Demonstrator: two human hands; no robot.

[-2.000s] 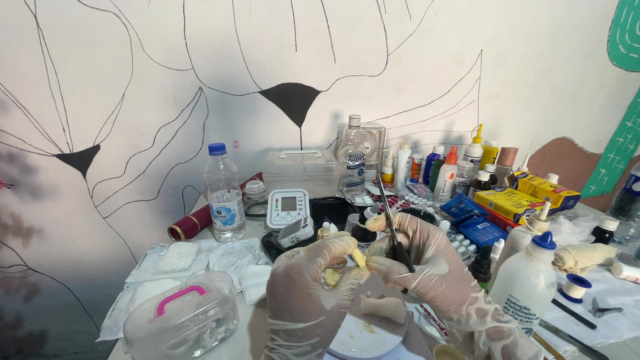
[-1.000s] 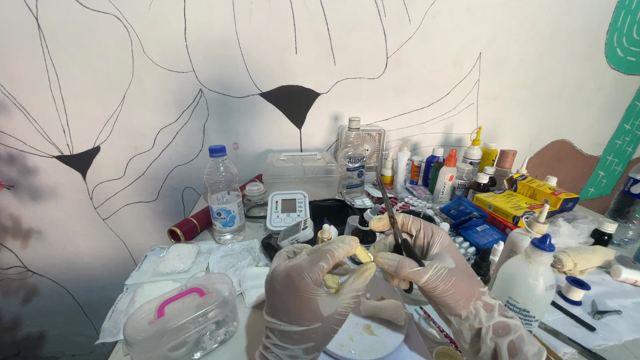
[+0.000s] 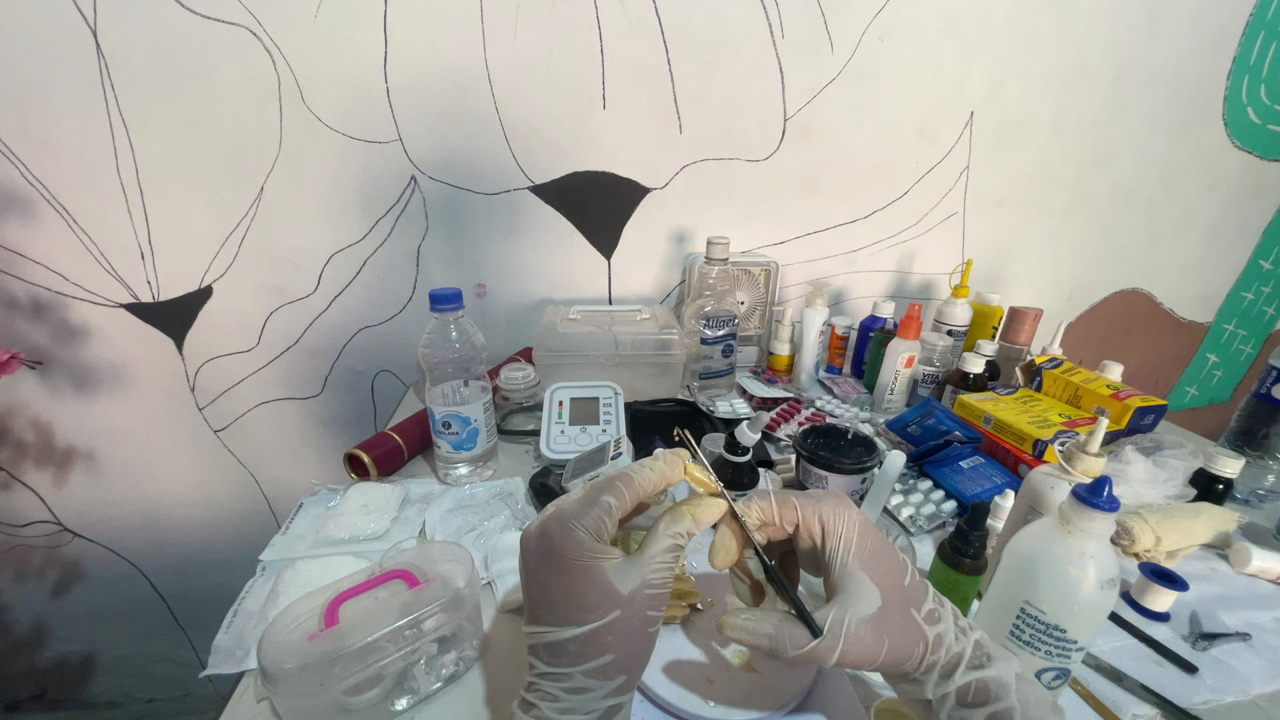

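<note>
Both hands wear pale latex gloves. My left hand [image 3: 615, 570] pinches a small yellowish piece [image 3: 700, 478] between thumb and forefinger; more yellow pieces [image 3: 682, 595] show beside its palm. My right hand [image 3: 830, 570] grips a thin metal tool with a dark handle [image 3: 765, 560], its slender end raised against the small piece. What kind of tool it is, I cannot tell. Beneath the hands lies a round white dish or plate [image 3: 725, 690] with yellowish bits on it. An open black tub [image 3: 838, 460] and a dark dropper bottle [image 3: 738, 455] stand just behind my right hand.
A clear case with a pink handle [image 3: 370, 640], gauze packs [image 3: 360, 512], a water bottle [image 3: 458, 400] and a blood pressure monitor [image 3: 582, 420] lie left and behind. Rightward are a saline bottle [image 3: 1055, 590], yellow boxes [image 3: 1030, 420], blister packs [image 3: 920, 500], a tape spool [image 3: 1156, 590] and several bottles.
My right hand has turned and lowered, and the metal tool now leans the other way, its slender end toward my left fingertips. The black tub and dropper bottle have come into fuller view.
</note>
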